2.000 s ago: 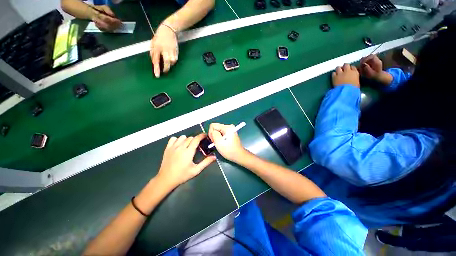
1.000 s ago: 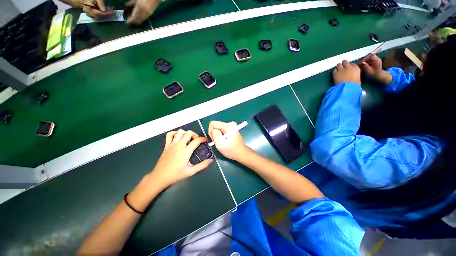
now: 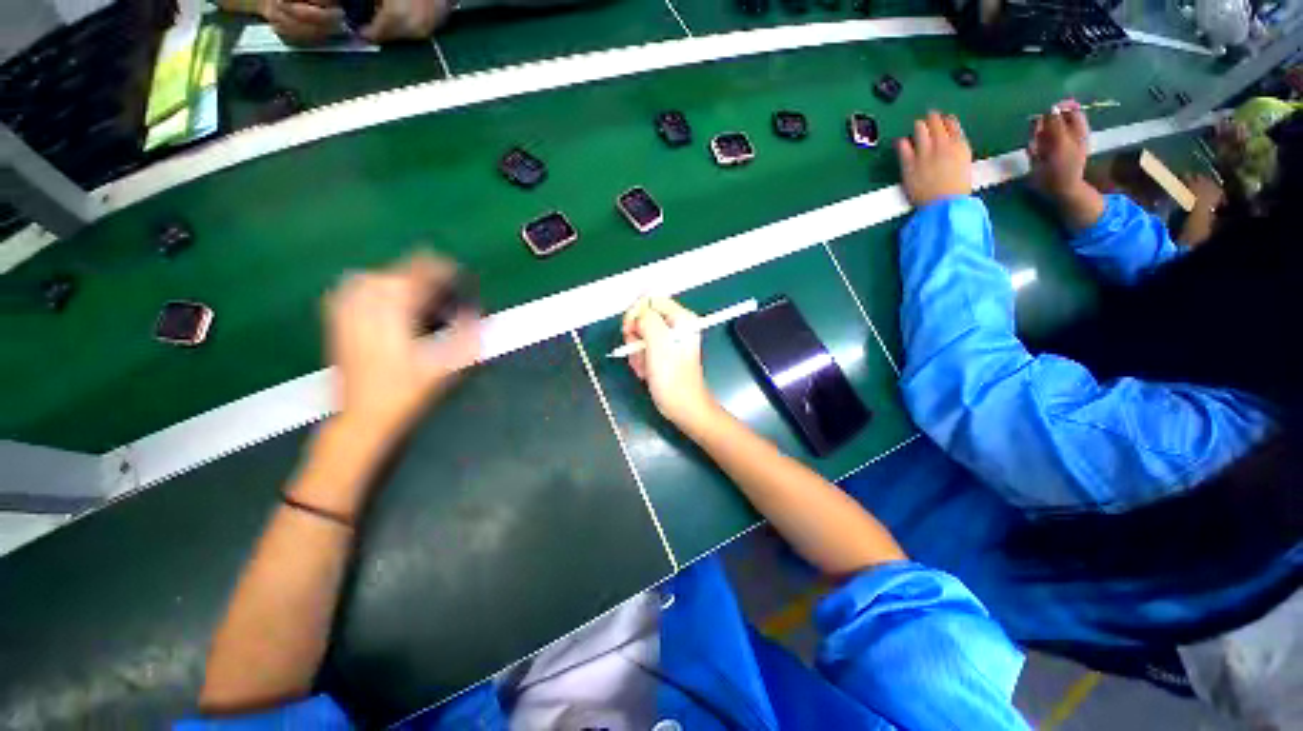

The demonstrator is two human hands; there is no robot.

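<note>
My left hand (image 3: pixel 383 340) is blurred and reaches over the white conveyor rail at the belt's near edge. A dark watch unit (image 3: pixel 445 307) shows blurred at its fingers, seemingly held between thumb and fingertips. My right hand (image 3: pixel 665 357) is above the dark green bench mat and holds a slim white pen-like tool (image 3: pixel 703 321) between its fingers. The tool's tip points left, and its back end reaches near the smartphone's top corner.
The green belt (image 3: pixel 315 214) carries several watch units, such as a gold-rimmed one (image 3: pixel 549 233) and a silver-rimmed one (image 3: pixel 640 209). The white rail (image 3: pixel 657 279) crosses the view. A black smartphone (image 3: pixel 803 374) lies right of my right hand. A worker's blue sleeve (image 3: pixel 986 386) is at the right.
My left hand has moved from the bench up and left to the rail, with the dark unit. My right hand has risen slightly, and the tool has left the unit. The belt's watches have shifted right.
</note>
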